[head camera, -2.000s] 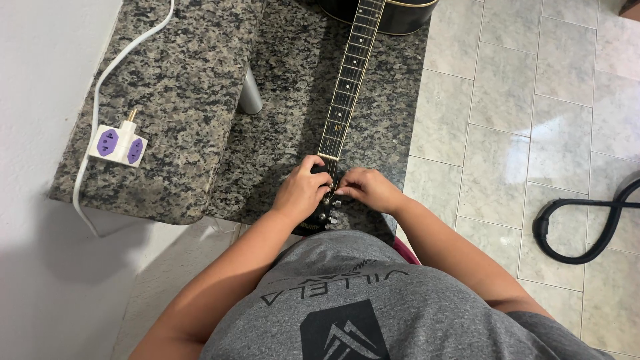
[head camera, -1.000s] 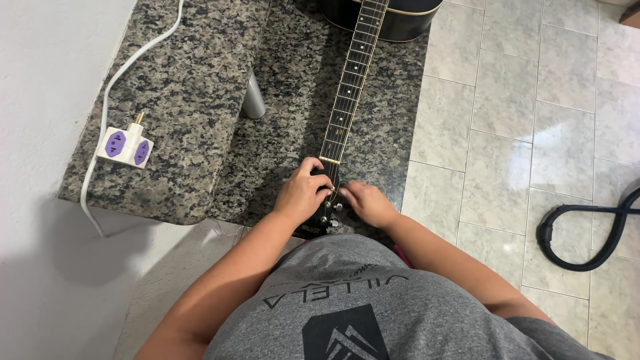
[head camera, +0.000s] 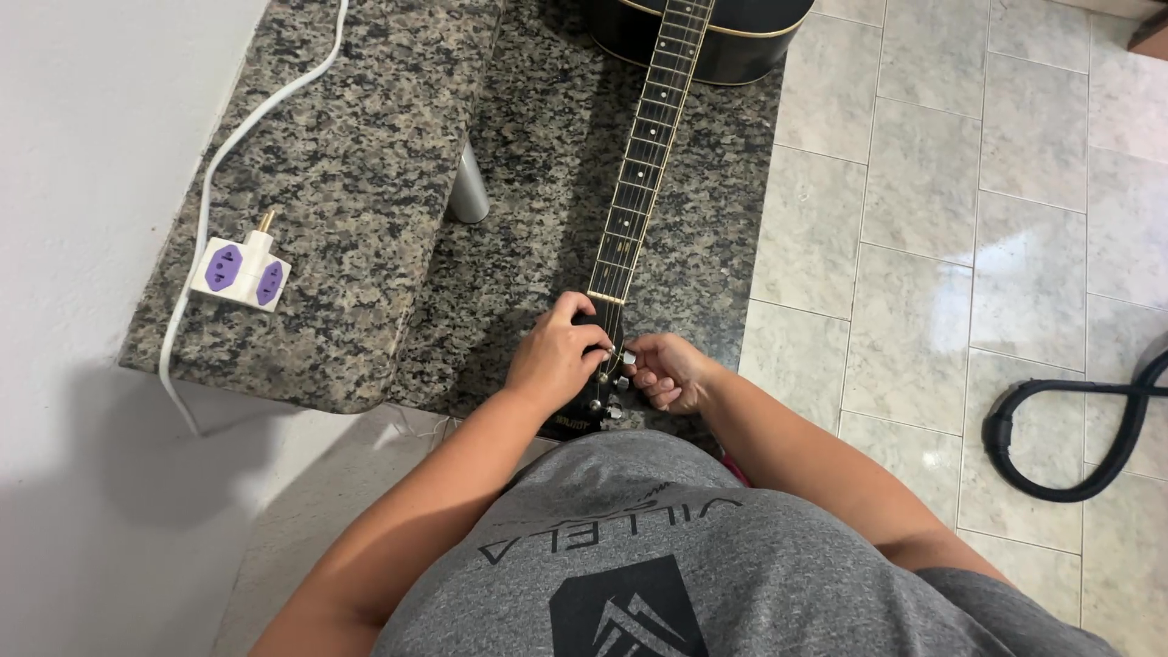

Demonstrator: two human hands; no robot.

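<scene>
A black acoustic guitar lies on a speckled granite surface, its body at the top and its fretboard running down to the headstock by my shirt. My left hand rests over the upper headstock, thumb and index finger pinched at a string near a tuning post. On the right edge, my right hand has its fingertips at a metal tuning peg, fingers curled. More tuning pegs show below it. The left hand hides part of the headstock.
A raised granite slab at left bears a white plug adapter with purple sockets and a white cable. A metal leg stands beside it. A black hose lies on the tiled floor at right.
My right hand has shifted slightly at the tuning pegs, its fingers now curled by the upper peg. My left hand stays over the headstock.
</scene>
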